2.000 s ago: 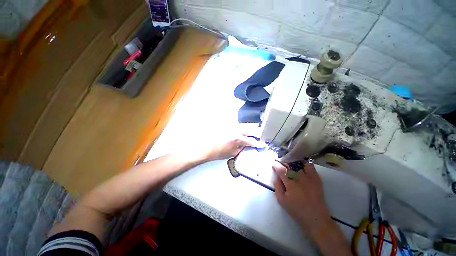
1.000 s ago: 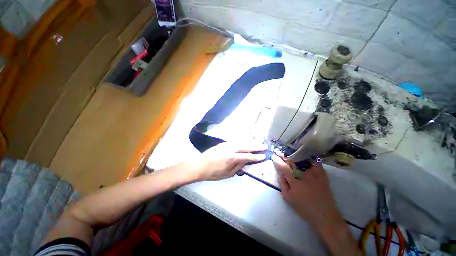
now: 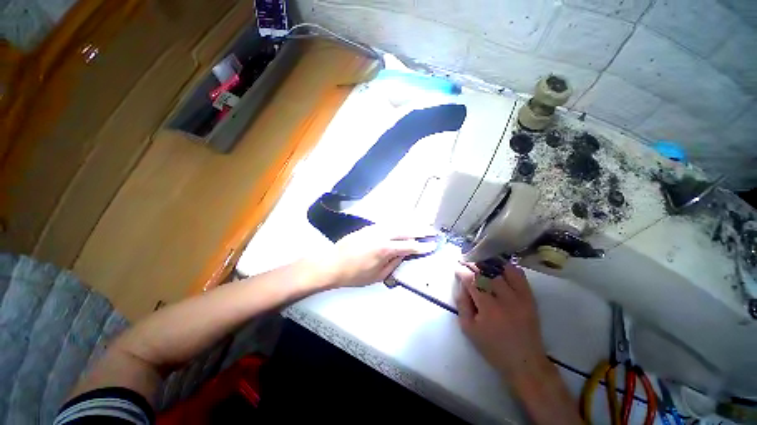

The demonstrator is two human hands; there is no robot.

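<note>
A long curved dark fabric band point(image 3: 378, 166) lies on the brightly lit white table, folded over at its lower left and running under my left hand. My left hand point(image 3: 365, 256) lies flat on the fabric just left of the needle area, fingertips close to the presser foot point(image 3: 449, 241). My right hand point(image 3: 500, 307) is just right of and below the needle, its fingers bent and close together near small dark material; glare and the machine head hide what the fingertips hold. The white sewing machine head point(image 3: 573, 191), dusted with black lint, stands above the work.
Scissors with yellow and red-orange handles point(image 3: 618, 378) lie at the lower right, beside blue-handled snips point(image 3: 670, 405). A grey tray point(image 3: 241, 104) of small items and a lit phone point(image 3: 271, 17) are at the upper left. Cardboard point(image 3: 199, 191) covers the left side. A white brick-pattern wall stands behind.
Over two seconds, the fabric band has gone from bunched beside the machine head to stretched out leftward, and my left hand has moved onto it. Since one second ago, the view has shifted slightly.
</note>
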